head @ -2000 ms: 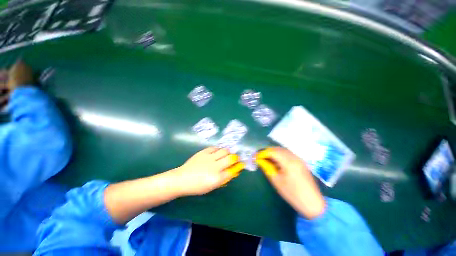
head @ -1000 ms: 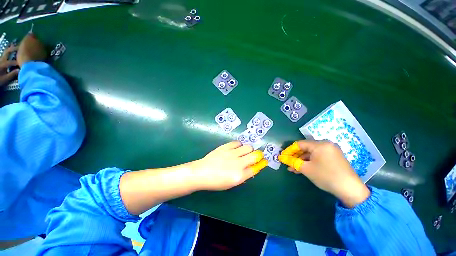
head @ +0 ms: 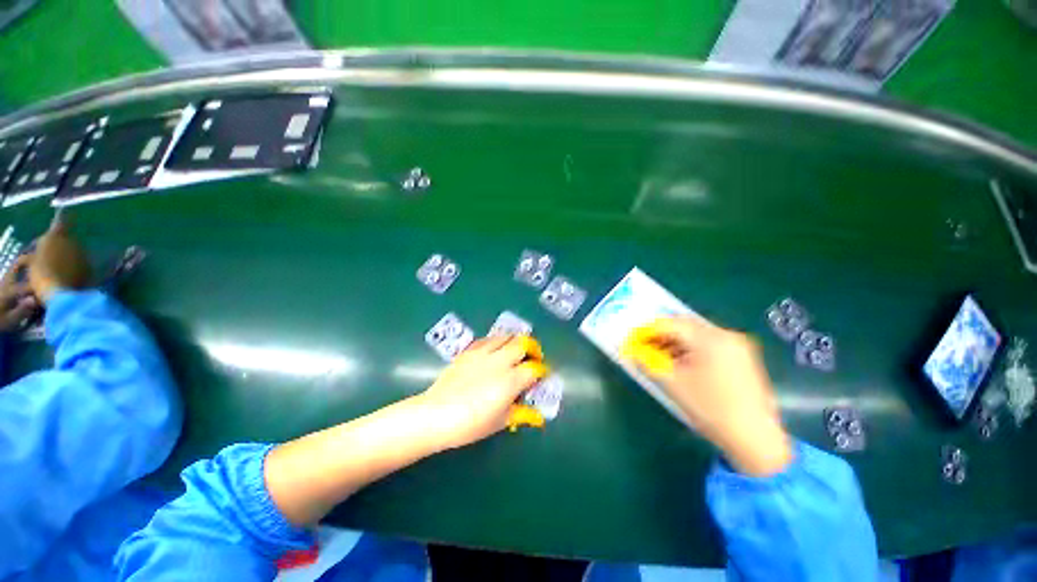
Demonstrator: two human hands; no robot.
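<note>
My left hand [head: 491, 392], with yellow finger cots, holds a small grey lens cover [head: 544, 397] between its fingertips on the dark-green surface. Another grey cover [head: 511, 327] lies partly under the fingers. My right hand [head: 673, 355], blurred and also in yellow cots, is over the white box [head: 623, 298] of small blue pieces, fingers at the pieces. Whether it grips one cannot be told. More loose covers lie beyond my left hand: one at left [head: 438, 273], one nearer [head: 450, 335], and two close together [head: 534, 268].
At far left are a neighbour's blue sleeve [head: 85, 415] and hand [head: 55, 264]. Black panels [head: 252, 133] lie at back left. A three-ring part [head: 415, 180] lies farther back. At right are more covers [head: 787, 319] and another box [head: 963, 357]. A metal rail [head: 512, 77] edges the far side.
My right hand has left the cover and moved over the box of blue pieces. My left hand keeps the cover. The view has tilted up, showing the far rail and more panels.
</note>
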